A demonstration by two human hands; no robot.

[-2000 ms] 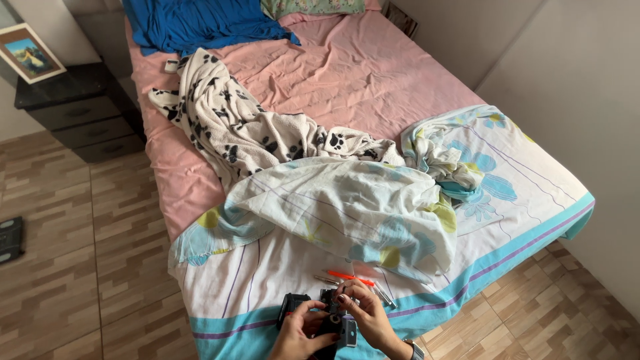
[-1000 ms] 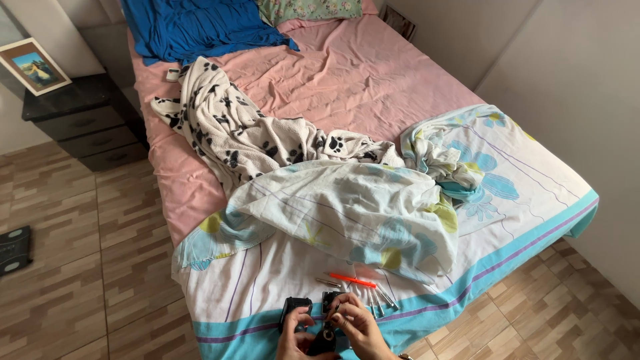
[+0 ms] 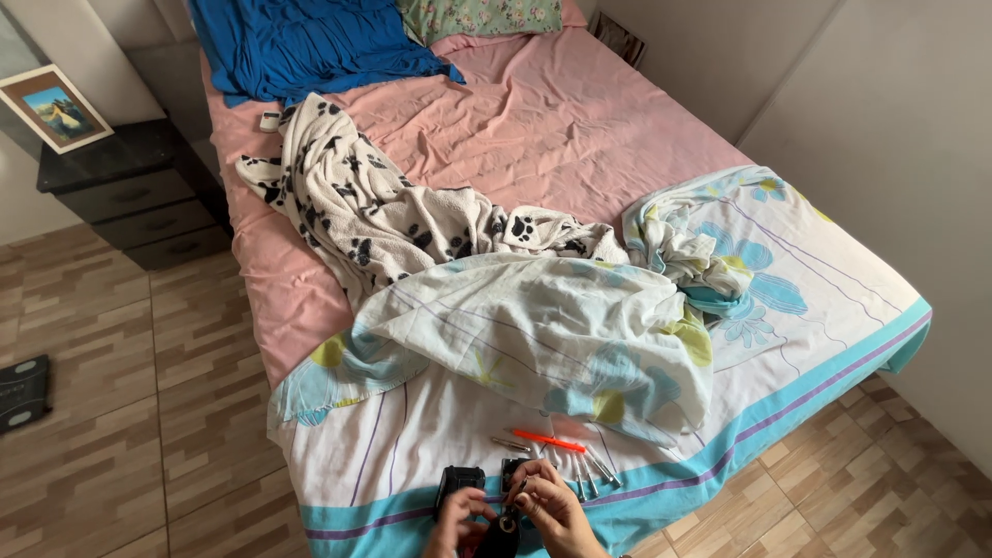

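At the foot of the bed, my right hand (image 3: 546, 504) pinches a small dark piece that I cannot make out, just above a black device (image 3: 500, 536) with a round ring on it. My left hand (image 3: 461, 523) is bent beside that device, at its left; whether it grips it is unclear. A black boxy object (image 3: 461, 482) lies just beyond my left fingers. Another small dark item (image 3: 513, 466) is partly hidden behind my right fingers. An orange pen (image 3: 549, 440) and several slim metal screwdrivers (image 3: 593, 474) rest on the sheet beyond my right hand.
A floral sheet (image 3: 542, 333) and a paw-print blanket (image 3: 418, 221) lie bunched across the bed. At the left stand a black nightstand (image 3: 139, 194) with a framed picture (image 3: 58, 108), and a dark flat scale (image 3: 22, 391) on the tiled floor.
The hands have shifted a little lower in view. My right fingers have stayed close together over the black device. The pen and screwdrivers remain on the sheet.
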